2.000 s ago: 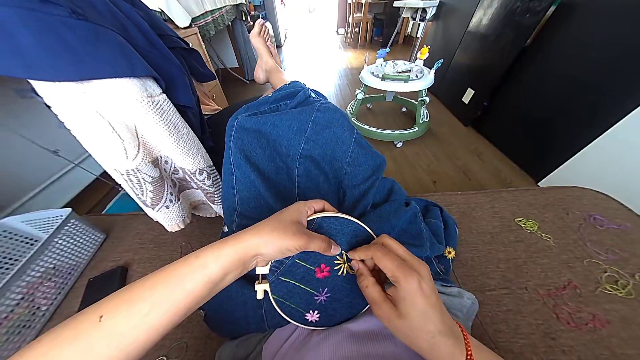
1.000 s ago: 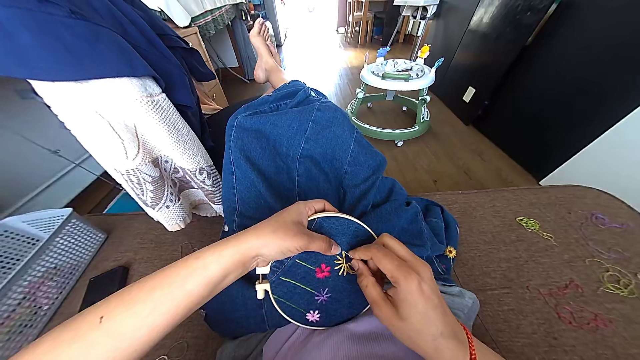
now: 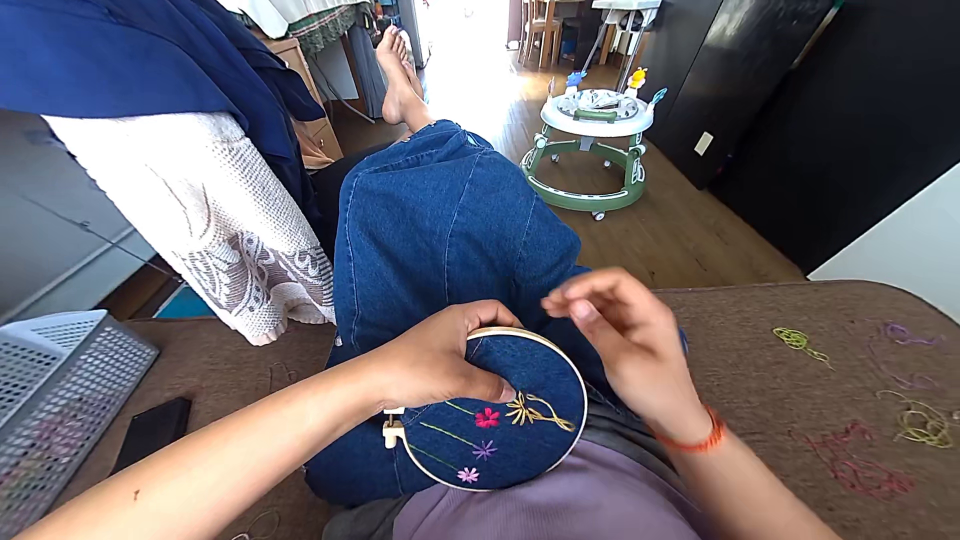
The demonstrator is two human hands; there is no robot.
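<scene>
My left hand (image 3: 450, 360) grips the upper left rim of a wooden embroidery hoop (image 3: 577, 375), its thumb on the denim inside. The stretched denim (image 3: 517, 465) carries a red flower (image 3: 487, 418), a purple one (image 3: 484, 450), a pink one (image 3: 468, 475) and green stems. A yellow flower (image 3: 519, 409) lies by my thumb, with loose yellow thread (image 3: 555, 420) to its right. My right hand (image 3: 622, 337) is raised above the hoop's right side, thumb and fingertips close together; whether a needle is between them cannot be seen. The hoop's screw (image 3: 391, 431) sits at the left.
Green (image 3: 799, 339), purple (image 3: 907, 334), yellow-green (image 3: 922, 424) and red thread (image 3: 862, 465) lie on the brown seat at right. A plastic basket (image 3: 97, 375) and a black phone-like object (image 3: 152, 433) are at left. A baby walker (image 3: 596, 120) stands on the floor.
My right hand has lifted off the hoop and moved up and to the right. Loose yellow thread now shows on the denim beside the yellow flower. My left hand keeps its hold.
</scene>
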